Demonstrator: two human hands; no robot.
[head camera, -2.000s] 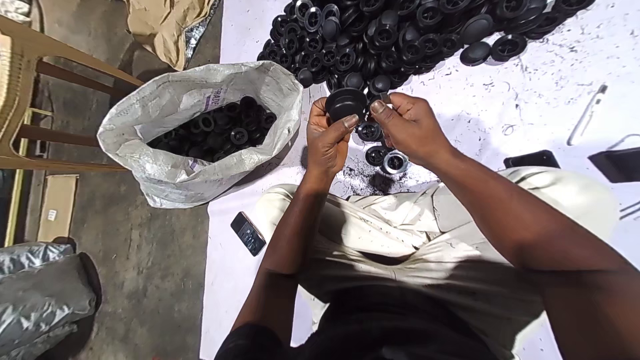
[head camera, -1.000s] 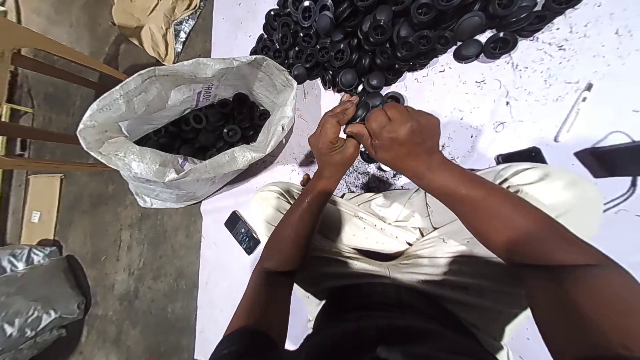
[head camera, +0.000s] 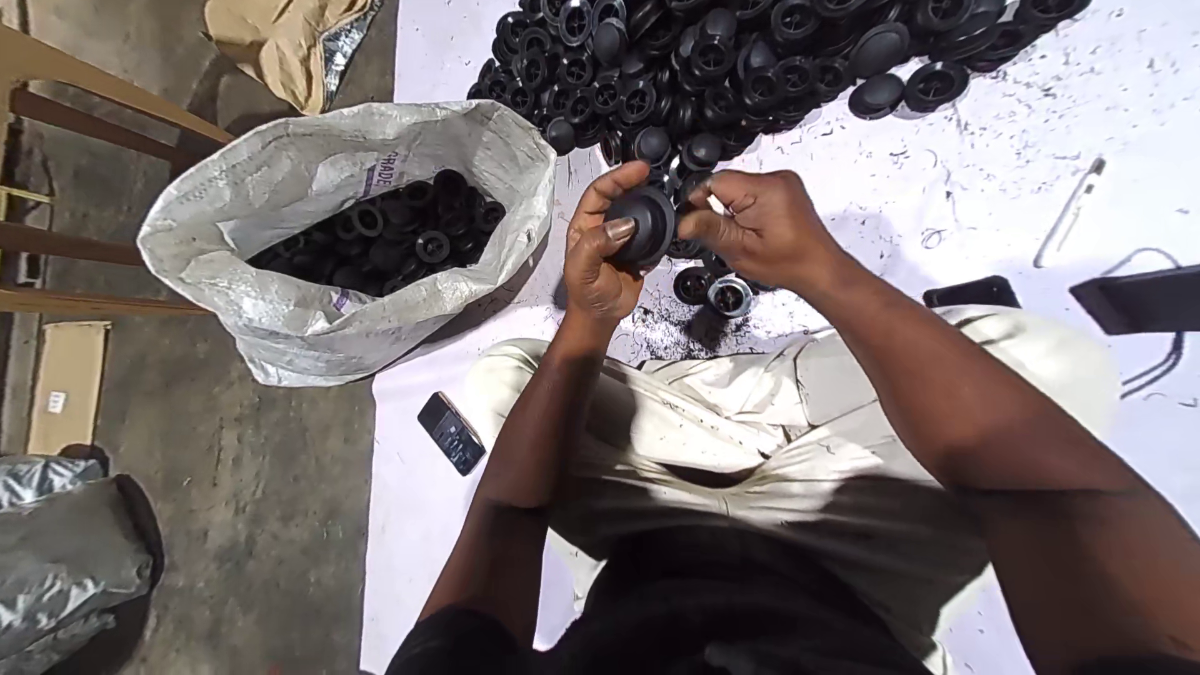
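My left hand (head camera: 600, 253) grips a round black domed cap (head camera: 645, 227), its thumb on the dome. Close by on the right, my right hand (head camera: 755, 225) has thumb and forefinger pinched near the cap's rim; whether something thin is between them I cannot tell. Behind both hands spreads a large pile of black round caps (head camera: 712, 66), some dome up, some showing ribbed undersides. Just below my right hand lie a black cap (head camera: 693, 284) and a ring-shaped piece with a pale rim (head camera: 729, 295). Black shavings (head camera: 670, 333) litter the white sheet there.
A white woven sack (head camera: 347, 347) holding black ringed parts stands at the left, beside a wooden chair (head camera: 103, 75). A phone (head camera: 452, 433) lies by my left knee. At the right are a white pen-like tool (head camera: 1071, 211), a dark phone-like object (head camera: 971, 292) and a black slab (head camera: 1139, 300).
My hands were close together around a cap one second ago; now they are slightly apart, and the domed cap shows face up in my left hand.
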